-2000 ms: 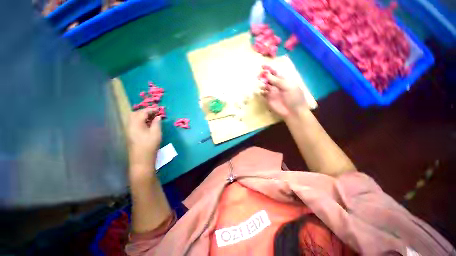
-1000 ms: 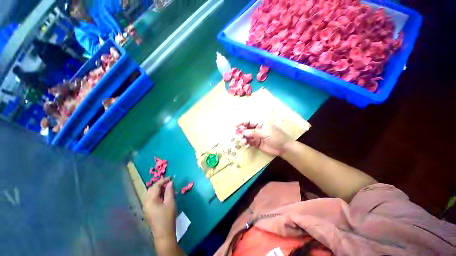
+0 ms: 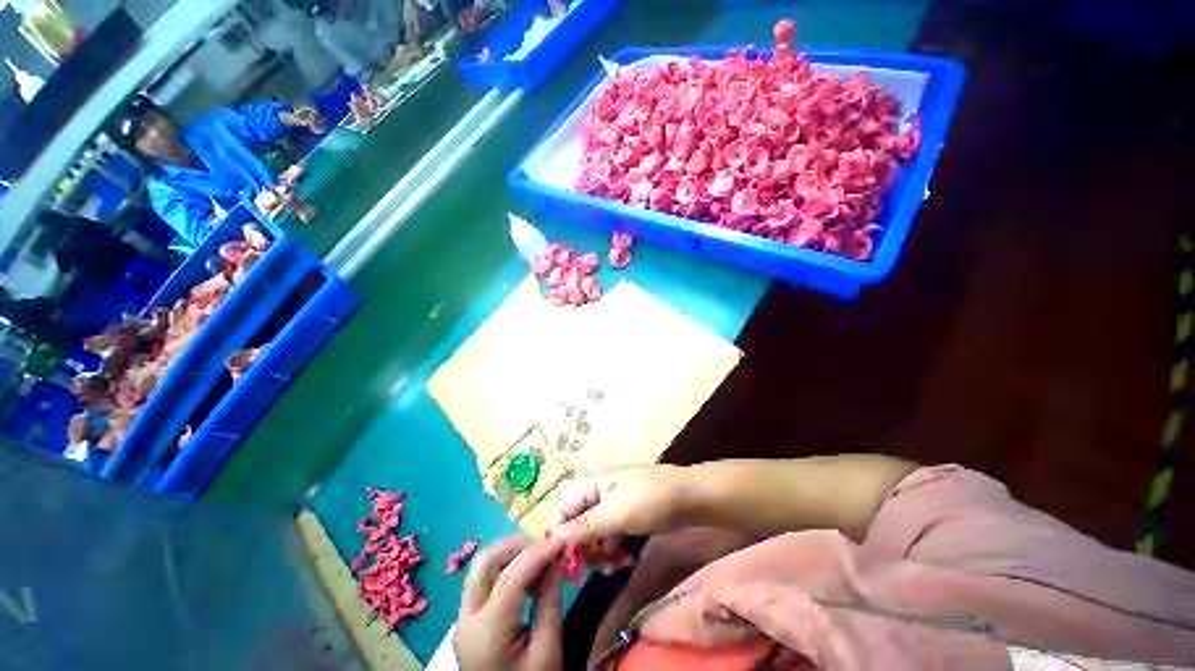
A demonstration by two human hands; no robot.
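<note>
My left hand [image 3: 509, 606] and my right hand [image 3: 616, 506] meet near the near corner of the cardboard sheet [image 3: 577, 354]. Their fingertips hold a small pink part [image 3: 571, 558], partly hidden by the fingers; whether it is one piece or two cannot be told. The green cap [image 3: 522, 472] sits at the cardboard's near-left corner. A pile of small pink parts [image 3: 388, 564] lies at the left, with one loose piece [image 3: 461, 556] beside it. Cupped pink parts [image 3: 569, 274] lie at the cardboard's far edge by the white squeeze bottle [image 3: 527, 236].
The large blue tray [image 3: 839, 273], heaped with pink shells [image 3: 754, 151], stands at the far right of the bench. Stacked blue bins [image 3: 249, 380] are at the left. A person in blue [image 3: 216, 157] sits beyond. A grey panel [image 3: 144, 564] borders the bench at the left.
My left hand has left the small-part pile and moved right. My right hand has moved nearer from over the cardboard, so both hands now meet. The view has also turned and shifted.
</note>
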